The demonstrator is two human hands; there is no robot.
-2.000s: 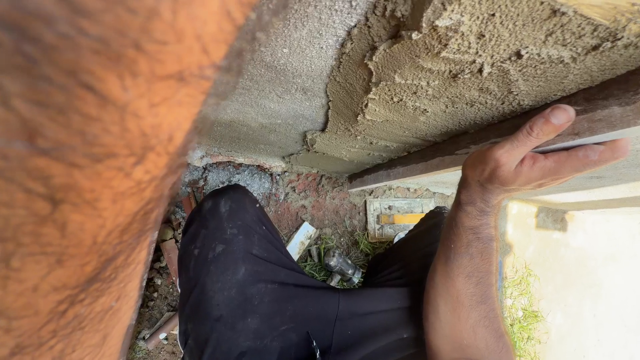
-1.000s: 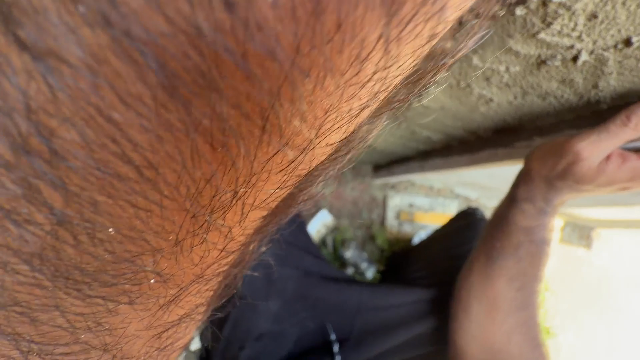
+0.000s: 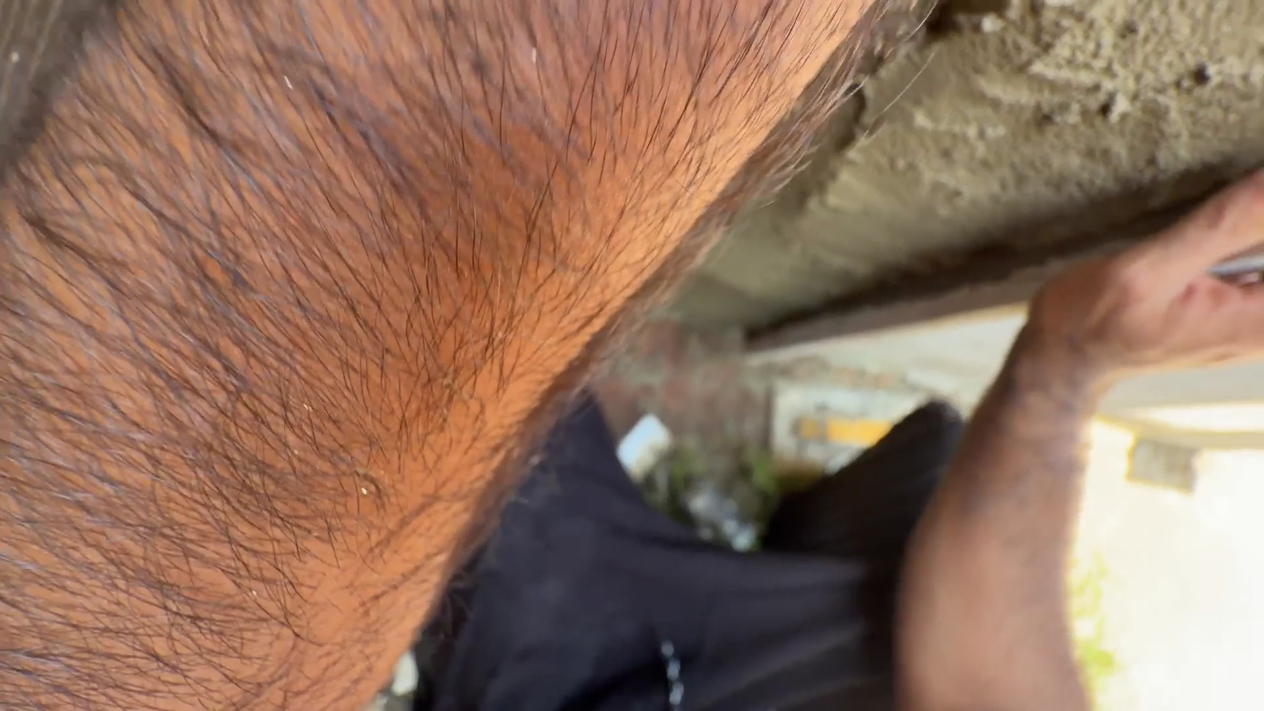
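A hairy bare forearm, very close to the camera, fills the left and upper middle of the view; my left hand lies outside the frame. My right hand is at the right edge beside a long board that runs along the edge of a mortar-covered wall. Its fingertips are cut off by the frame. A small strip of something shiny shows between its thumb and fingers, and I cannot tell whether it is held. The mortar looks rough at the upper right and smoother nearer the board.
My knees in dark trousers are below. Between and beyond them lie a white fragment, a blurred clear object, green grass and a pale item with a yellow strip. A bright pale surface spans the lower right.
The near forearm covers much more of the view than two seconds ago, hiding most of the wall. My right hand now sits farther right in the frame, with its fingertips cut off.
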